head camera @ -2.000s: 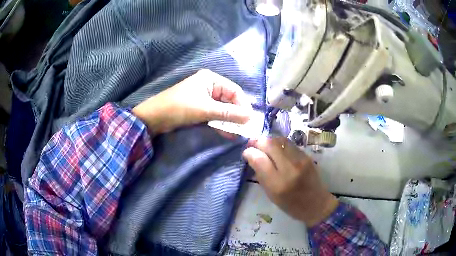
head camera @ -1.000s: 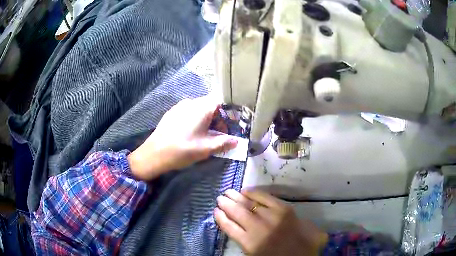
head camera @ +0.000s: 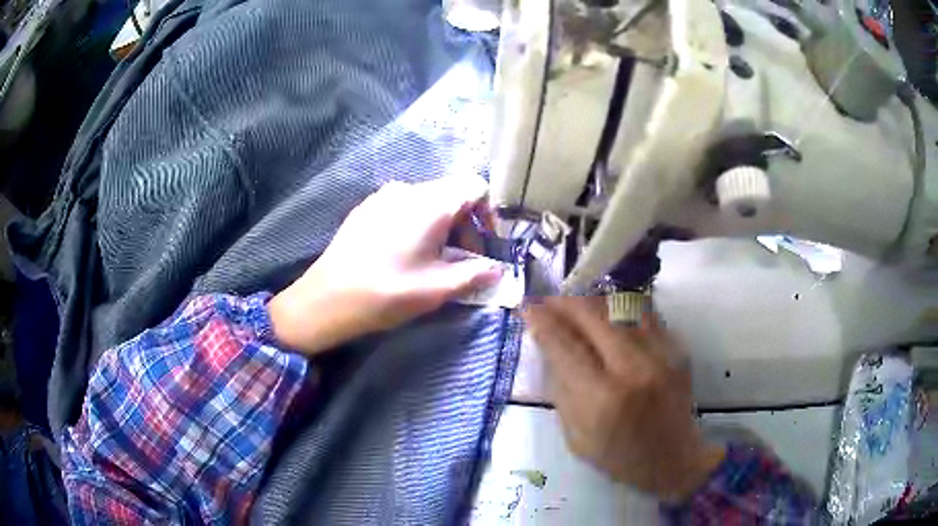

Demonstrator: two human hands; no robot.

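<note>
The grey-blue denim garment [head camera: 411,411] lies inside out on the machine bed, its dark-blue side seam [head camera: 501,385] running up to the presser foot [head camera: 527,241]. My left hand [head camera: 386,267] lies on the garment left of the foot, thumb and fingertips holding a small white care label [head camera: 499,295] against the seam. The label's left part is hidden under the thumb. My right hand [head camera: 617,385] is blurred, just below and right of the foot, with its fingertips near the label and seam edge. Whether it grips anything cannot be told.
The cream-white sewing machine head [head camera: 597,113] stands over the seam. A brass-coloured knurled knob [head camera: 627,306] is just above my right hand. A plastic packet with blue print [head camera: 872,437] lies at the right of the white bed [head camera: 761,349]. More garment cloth is bunched at the left.
My right hand has moved up from the lower seam to beside the needle area. My left hand still holds the label. The camera view has shifted, so the machine head appears farther right than one second ago.
</note>
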